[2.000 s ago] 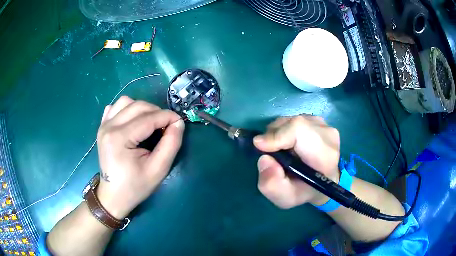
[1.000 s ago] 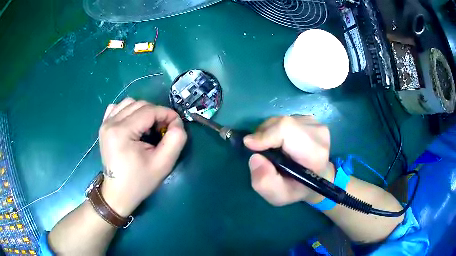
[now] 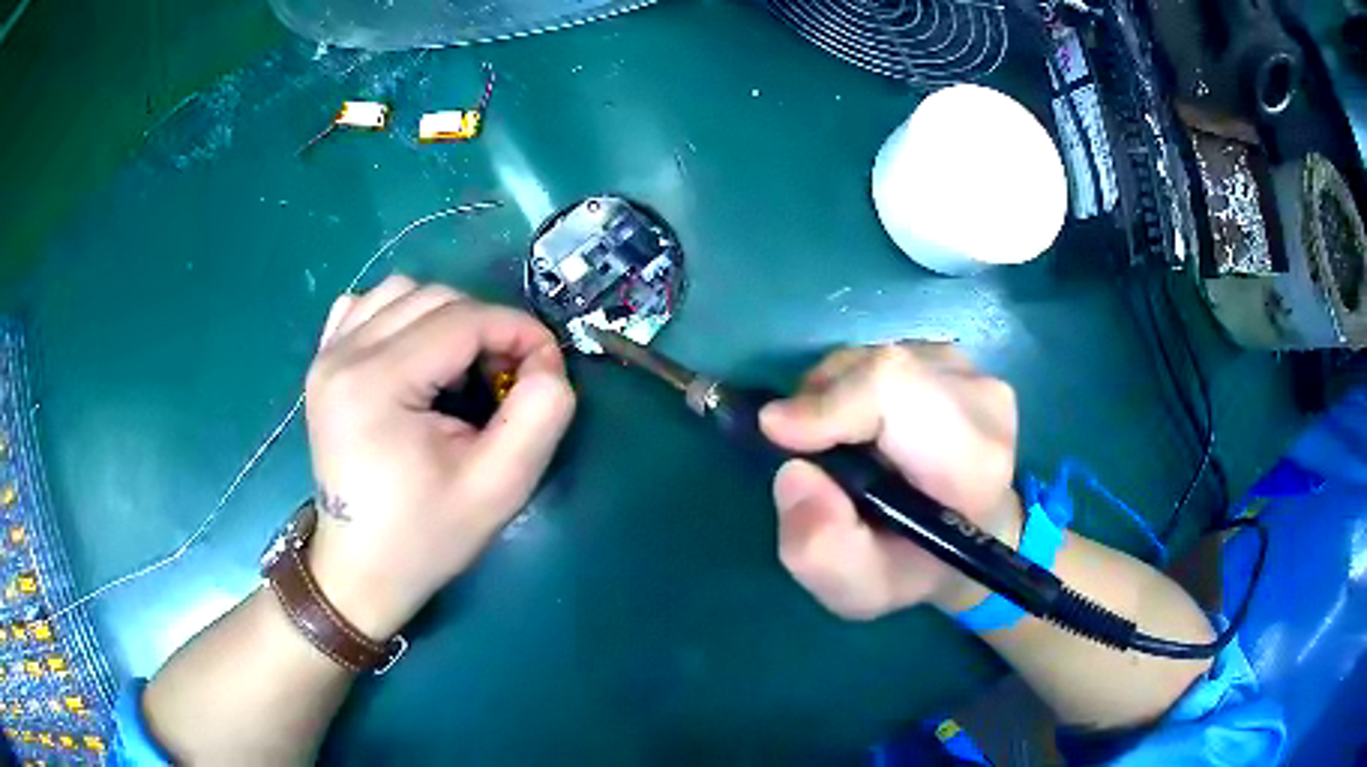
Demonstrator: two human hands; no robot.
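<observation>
The round black device housing (image 3: 607,258) lies on the green mat with its grey and black inner parts facing up. A small circuit board (image 3: 637,325) sits at its near edge and looks whitish in the glare. My right hand (image 3: 900,480) holds the soldering iron (image 3: 960,543), its brownish tip at the board's left part. My left hand (image 3: 435,435) is pinched at the housing's near-left edge around a small battery (image 3: 501,381), mostly hidden by the fingers. Solder wire (image 3: 240,477) curves behind the left hand across the mat. Whether the tip touches a lead is too small to tell.
Two loose batteries (image 3: 450,125) lie beyond the housing. A white round tub (image 3: 970,180) stands right of it. A clear hood (image 3: 450,21) and fan guard (image 3: 900,33) are at the far edge. A battery tray (image 3: 42,659) is at left, and a tape roll (image 3: 1327,240) at far right.
The housing and surroundings have shifted slightly right in the picture. The iron's tip moved left along the board and then slightly back right. Both hands keep their hold.
</observation>
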